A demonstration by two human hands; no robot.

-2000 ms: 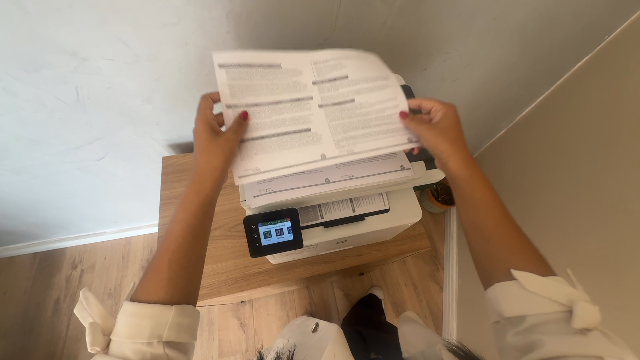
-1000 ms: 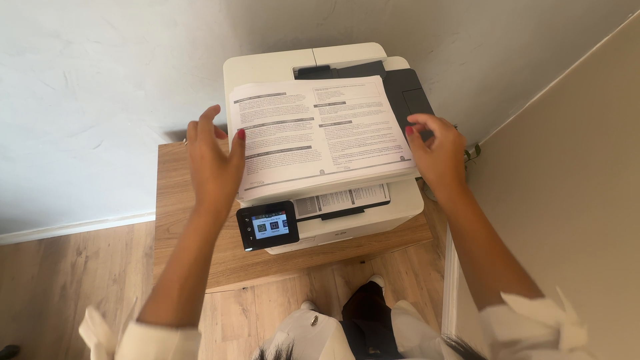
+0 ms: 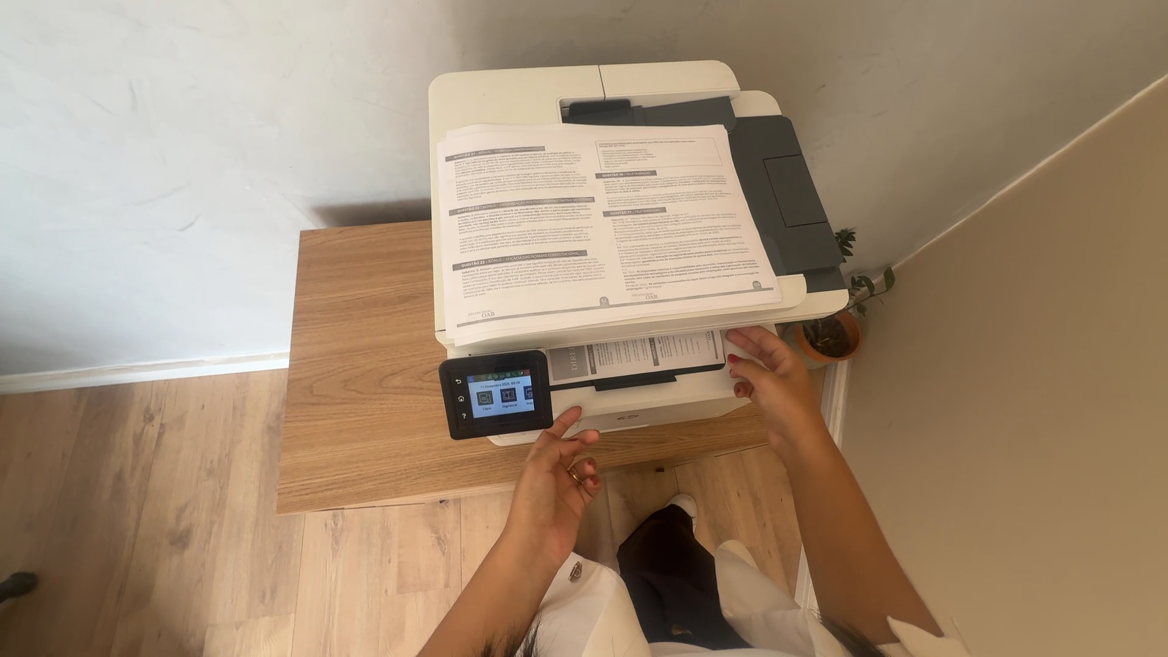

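A white and dark grey multifunction printer (image 3: 511,96) bears a stack of printed sheets (image 3: 602,228) lying flat on its top. Below the stack, more printed paper (image 3: 630,354) shows in the output slot. My right hand (image 3: 768,379) is at the right end of that slot, fingers parted near the paper's edge; whether they touch it I cannot tell. In front of the printer, just below and right of its lit touchscreen panel (image 3: 497,394), my left hand (image 3: 558,474) has its fingers apart and holds nothing. A ring is on one of its fingers.
The printer stands on a wooden table (image 3: 365,365) against a grey wall. Right of the printer is a potted plant in a terracotta pot (image 3: 829,338), close to the beige side wall (image 3: 1022,365). A shoe (image 3: 683,507) shows on the wood floor below.
Two seconds ago both hands held a printed sheet above the printer; one second ago they were beside the stack on top, without it. Both have since moved down to the printer's front.
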